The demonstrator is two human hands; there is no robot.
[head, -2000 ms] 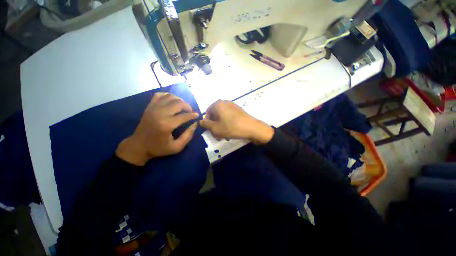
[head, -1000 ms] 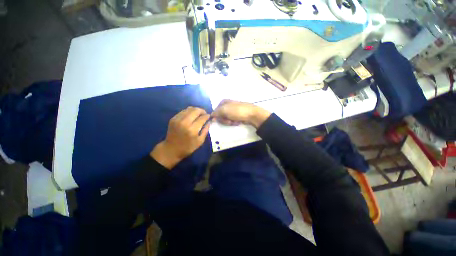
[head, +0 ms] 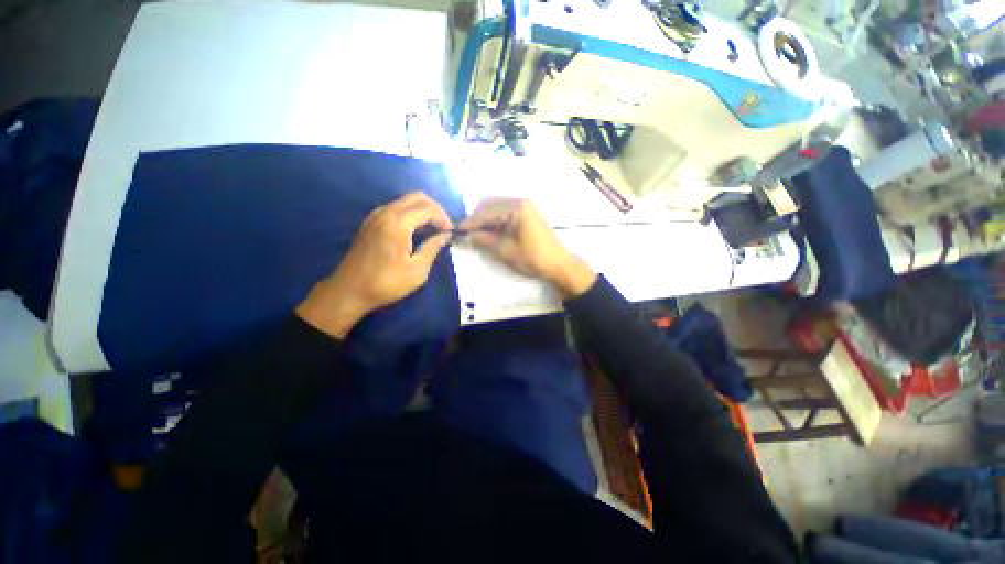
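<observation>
A navy fabric piece (head: 254, 231) lies flat on the white table, left of and in front of the needle area, and hangs over the front edge. My left hand (head: 391, 253) pinches its right edge between thumb and fingers. My right hand (head: 518, 240) pinches the same edge just to the right, fingertips almost touching the left ones. The sewing machine (head: 650, 94) stands beyond the hands. Its presser foot area is lost in white lamp glare, so whether the cloth lies under the foot cannot be told.
Thread snips (head: 606, 187) and black-handled scissors (head: 598, 137) lie on the machine bed. A small black box (head: 753, 218) is right of them. Navy cloth (head: 846, 226) hangs at the table's right end. A wooden stool (head: 849, 391) stands at right. Navy bundles lie at far left.
The camera view has shifted and turned, so the machine sits further right. Both hands stay pinching the fabric edge near the needle area; the cloth's position against the machine looks little changed.
</observation>
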